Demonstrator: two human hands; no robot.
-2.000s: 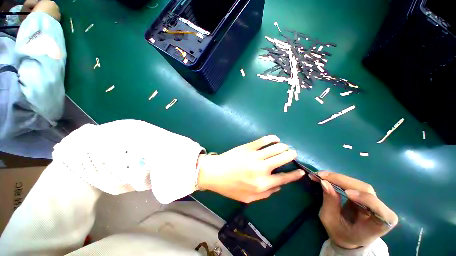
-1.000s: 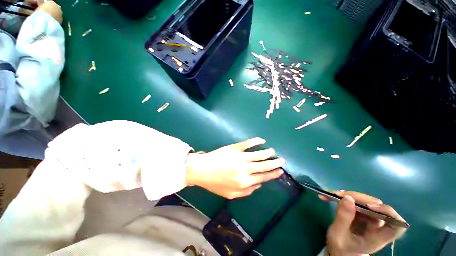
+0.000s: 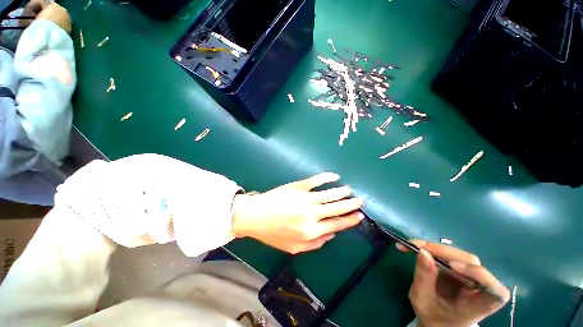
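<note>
A black phone middle frame (image 3: 350, 280) lies at the bench's near edge, its small parts and an orange line at the lower-left end. My left hand (image 3: 300, 216) rests with spread fingers on the frame's upper corner and holds it. My right hand (image 3: 455, 281) grips dark tweezers (image 3: 441, 263) like a pen. The tweezers' tip meets the frame's upper right edge beside my left fingertips. Whether the tip holds a strip cannot be seen.
A frame stack (image 3: 256, 76) stands at top centre, a strip pile (image 3: 350, 89) right of it. Larger black stacks (image 3: 511, 115) stand at right. Single pale strips (image 3: 401, 147) lie scattered on the green bench (image 3: 256, 163). A coworker's sleeve (image 3: 46, 83) is at upper left.
A second ago the right hand was lower and farther right; it has moved up and left with the tweezers. A small pale piece now shows on the bench just above it.
</note>
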